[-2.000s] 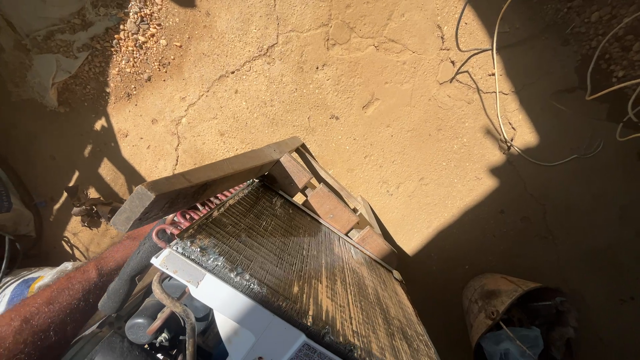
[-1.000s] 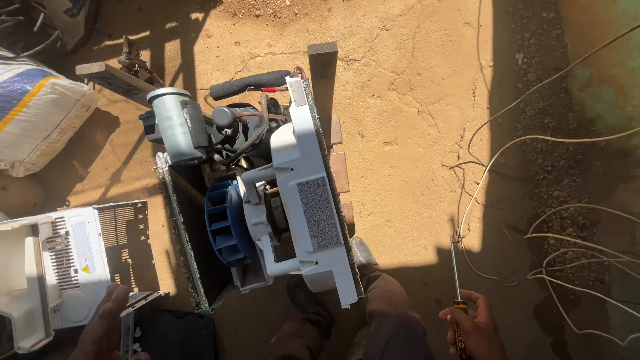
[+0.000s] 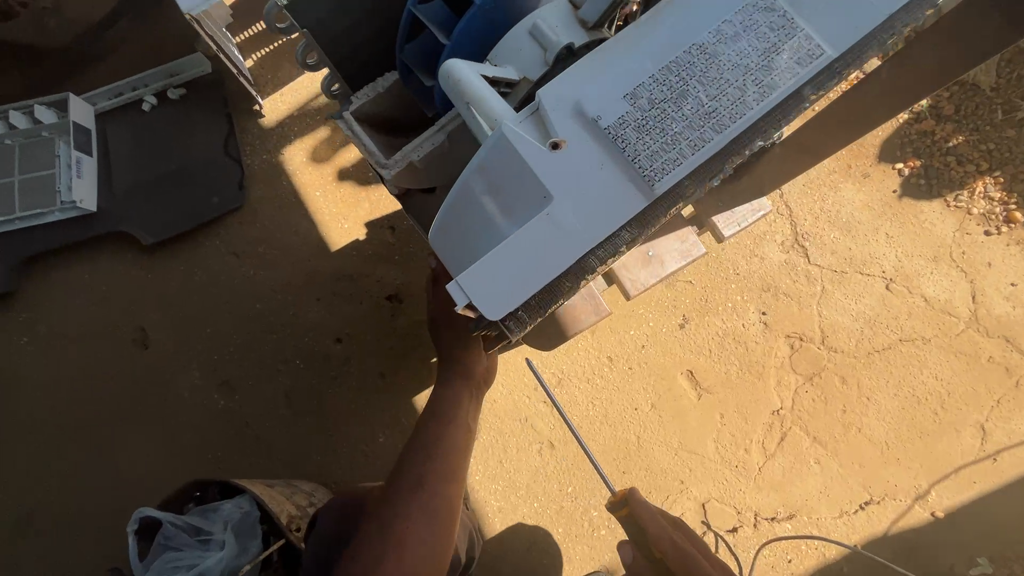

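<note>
An opened air conditioner (image 3: pixel 576 208) with a white plastic housing fills the top centre, its blue blower wheel (image 3: pixel 456 48) and finned coil (image 3: pixel 592 264) exposed. Below its lower corner my left hand (image 3: pixel 460 344) grips the unit's edge, the fingers partly hidden by the housing. At the bottom, my right hand (image 3: pixel 672 536) is closed around the yellow and dark handle of a screwdriver (image 3: pixel 572 424). The screwdriver's tip points up and left, a little below the coil's corner and apart from it.
A wooden stand (image 3: pixel 660 260) shows beneath the unit. Bottom left is a bucket (image 3: pixel 288 504) with a plastic bag (image 3: pixel 200 536). A removed white grille panel (image 3: pixel 48 160) lies on a dark sheet (image 3: pixel 176 160) at left. A cable (image 3: pixel 824 540) crosses the cracked ground, and gravel (image 3: pixel 960 160) lies upper right.
My left hand has come to the air conditioner's lower corner; one second ago it was near the white panel at the left. The screwdriver stays in my right hand. The view has shifted and turned strongly.
</note>
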